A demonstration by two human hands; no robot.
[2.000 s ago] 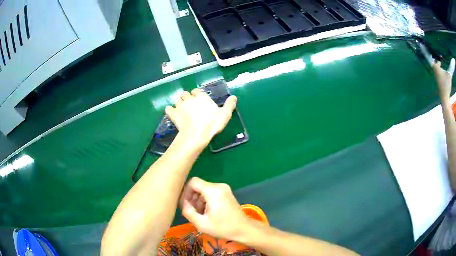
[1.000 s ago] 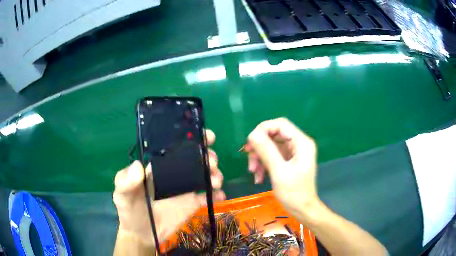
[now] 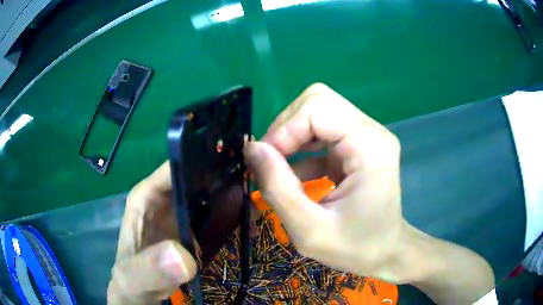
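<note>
A black phone middle frame [image 3: 217, 143] is upright and turned partly edge-on in front of me, slightly blurred. My left hand [image 3: 152, 238] holds it from the left and below, thumb at the lower left edge. My right hand [image 3: 333, 179] is at the frame's right side edge, thumb and forefinger pinched together there. A tiny light glint shows at the fingertips; the small side part itself is mostly hidden. The orange parts bin [image 3: 381, 291] lies below both hands, heaped with small dark and copper-coloured parts [image 3: 286, 271].
Another phone frame [image 3: 136, 80] lies on the green conveyor belt [image 3: 369, 53] at the left. A blue reel [image 3: 44, 259] is at the lower left, a white sheet [image 3: 527, 155] at the right edge. A dark frame [image 3: 517, 25] lies far right. Grey machine housing [image 3: 18, 18] is upper left.
The held frame has turned from face-on to nearly edge-on. My right hand has moved left onto its side edge. The view has shifted, showing another frame on the belt and no black tray.
</note>
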